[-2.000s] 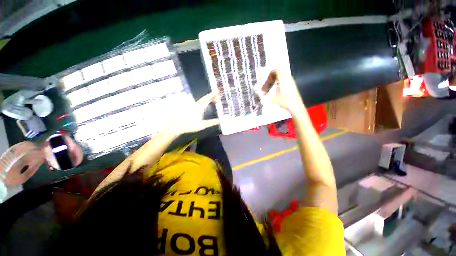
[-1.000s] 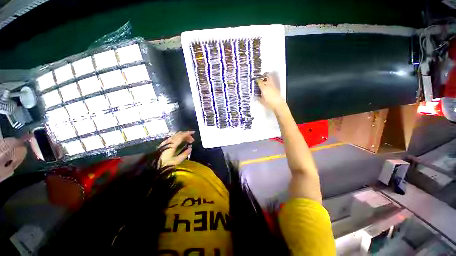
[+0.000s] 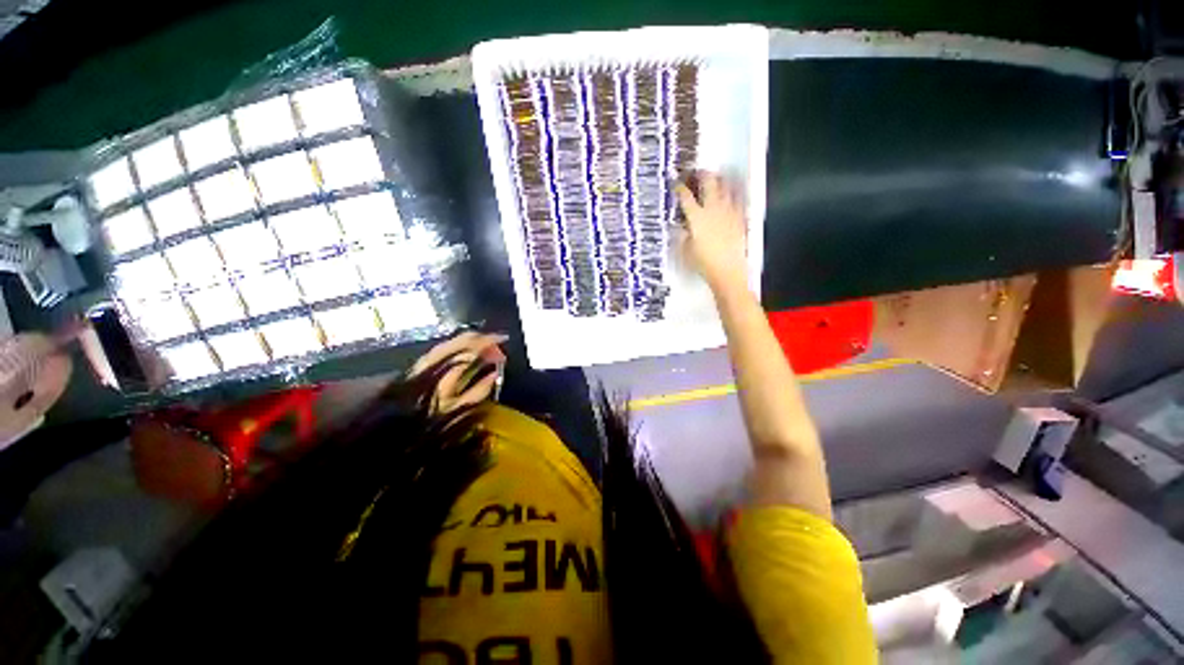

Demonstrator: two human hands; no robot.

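A white plastic bin (image 3: 519,340) lies on the dark bench in front of me. Rows of dark brown parts on edge (image 3: 608,195) fill its left and middle, with pale and bluish lines between the columns. My right hand (image 3: 715,224) reaches into the bin with its fingertips at the rightmost column; whether it grips a part cannot be told. My left hand (image 3: 461,369) is near the bench's front edge, between tray and bin, partly covered by dark hair, fingers bent. A clear blister tray (image 3: 448,260) with bright white pieces (image 3: 275,178) in its pockets lies to the left.
A pinkish fan (image 3: 29,377), a black smartphone (image 3: 117,348) and a small white fan (image 3: 29,253) stand at the far left. A red stool (image 3: 195,448) is below the tray. A red container (image 3: 821,335) and cardboard boxes (image 3: 954,325) are beyond the bench's front edge at right.
Two seconds ago my right hand held a brown part over the bin; now its fingertips are at the rightmost column. My left hand has moved back from the bin's left edge towards me.
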